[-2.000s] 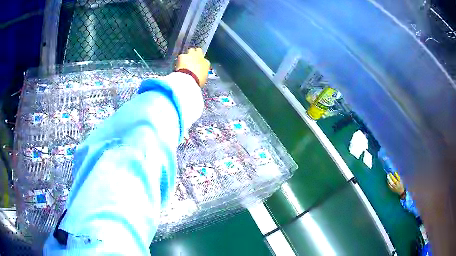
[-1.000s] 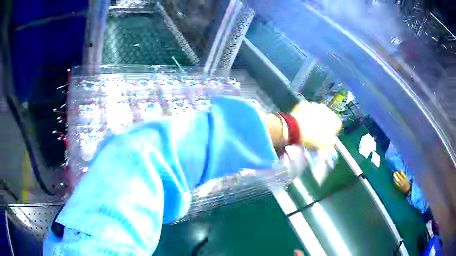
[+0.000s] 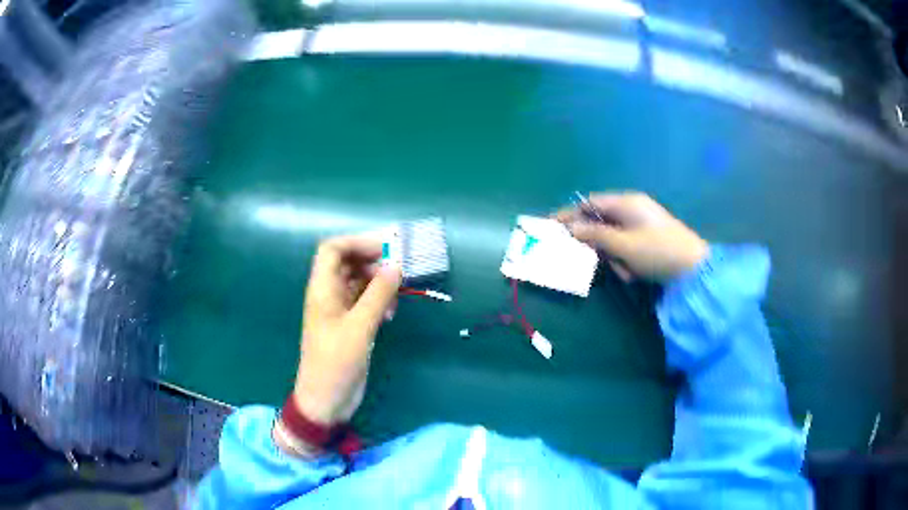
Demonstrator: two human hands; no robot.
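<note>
My left hand (image 3: pixel 343 314) is closed on a silver finned heat-sink module (image 3: pixel 422 250) with a blue-green square at its edge. A red lead with a white connector (image 3: pixel 436 296) hangs from it. A second module with a white plate (image 3: pixel 560 263) and a blue-green square lies on the green mat or is held just above it; I cannot tell which. Its red and dark leads end in small white connectors (image 3: pixel 541 345). My right hand (image 3: pixel 637 236) is at that module's upper right corner, with thin tweezers (image 3: pixel 587 205) between the fingers.
A tall stack of clear blister trays (image 3: pixel 95 219) stands at the left, blurred. The shiny green mat (image 3: pixel 398 129) lies in front of me. A white rail (image 3: pixel 478 42) runs across the far side. A small blue spot (image 3: pixel 717 155) shows at the upper right.
The view has turned from the tray stack to the mat. My left arm has come back from over the trays. Both hands and two modules now show in front of me.
</note>
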